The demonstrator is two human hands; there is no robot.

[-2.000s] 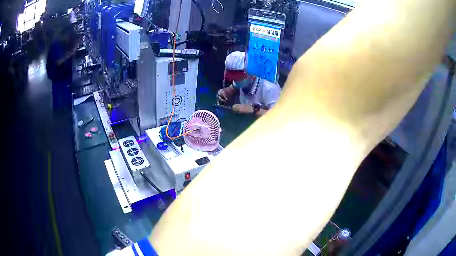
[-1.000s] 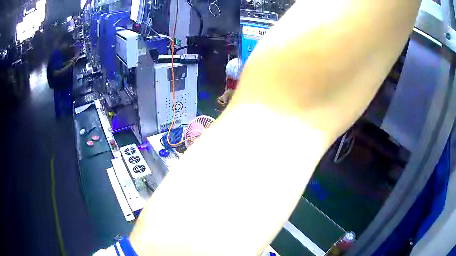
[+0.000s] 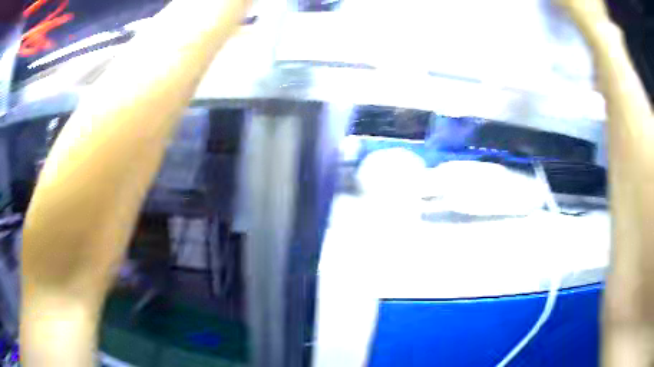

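My bare left forearm rises along the left side and leaves by the top edge, so my left hand is out of the picture. My right arm rises along the right edge. Its upper end, perhaps the wrist or part of my right hand, is cut off and blurred. Between the arms at the top is a large, glaring pale surface, perhaps a sheet. Whether either hand touches it cannot be seen.
A grey upright post stands left of centre. Right of it are a white surface with a blue panel below, rounded white items on top and a hanging pale cord. Green flooring or matting shows low left.
The view has swung away from the bench, pink fan and seated person to the post and blue panel. One arm crossed the view before; now two raised arms flank it.
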